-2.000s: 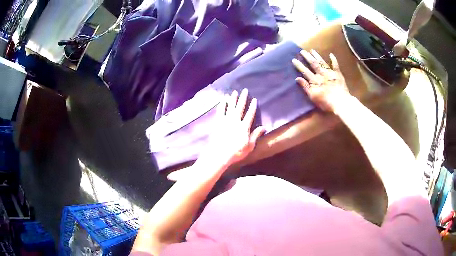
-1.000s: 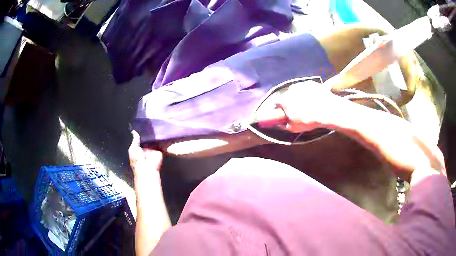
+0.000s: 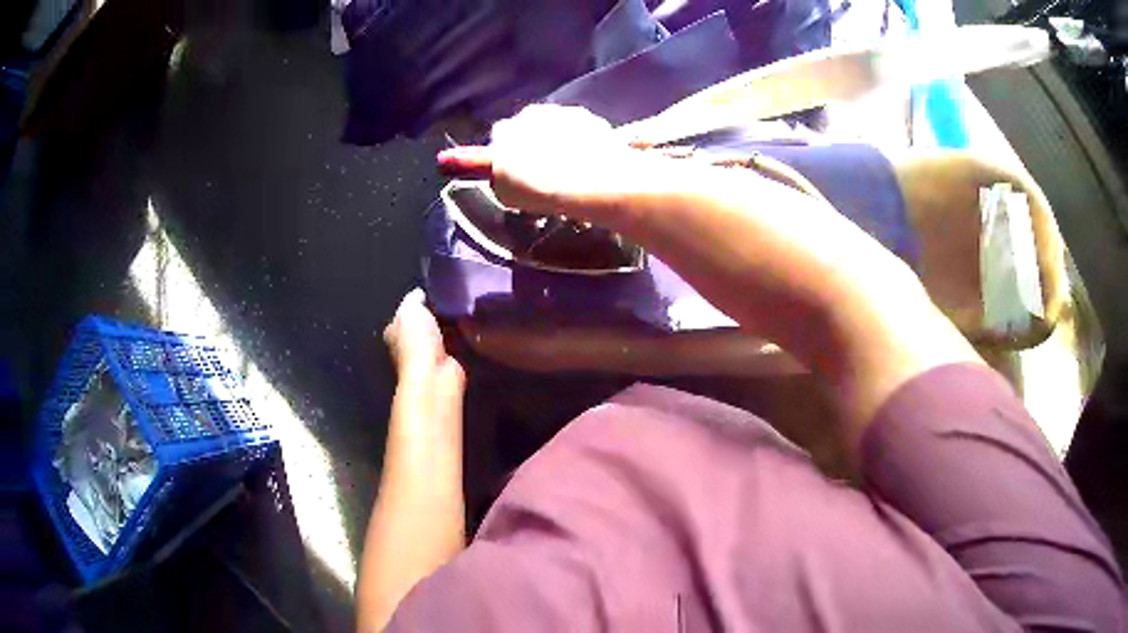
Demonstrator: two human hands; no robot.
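Observation:
A purple jacket [image 3: 569, 294] lies over the narrow padded board [image 3: 952, 235]. The steam iron [image 3: 544, 235] rests on the cloth near the board's left end, its pale-rimmed tip towards the left. My right hand [image 3: 557, 155] is closed on the iron's red handle, which shows at the left of the hand. My right forearm hides part of the cloth. My left hand [image 3: 421, 336] is at the board's left end, at the edge of the cloth. Its fingertips are partly hidden, so its hold on the cloth is unclear.
More crumpled purple cloth [image 3: 458, 68] lies beyond the board. A pale wrapped hose [image 3: 804, 87] runs from the iron to the upper right. A pale pad [image 3: 1011, 260] lies on the board's right end. A blue crate [image 3: 186, 383] with pale contents stands at the lower left.
My right hand has gone from flat on the cloth to holding the iron, and has moved it left along the board. My left hand has moved from the cloth to the board's left end.

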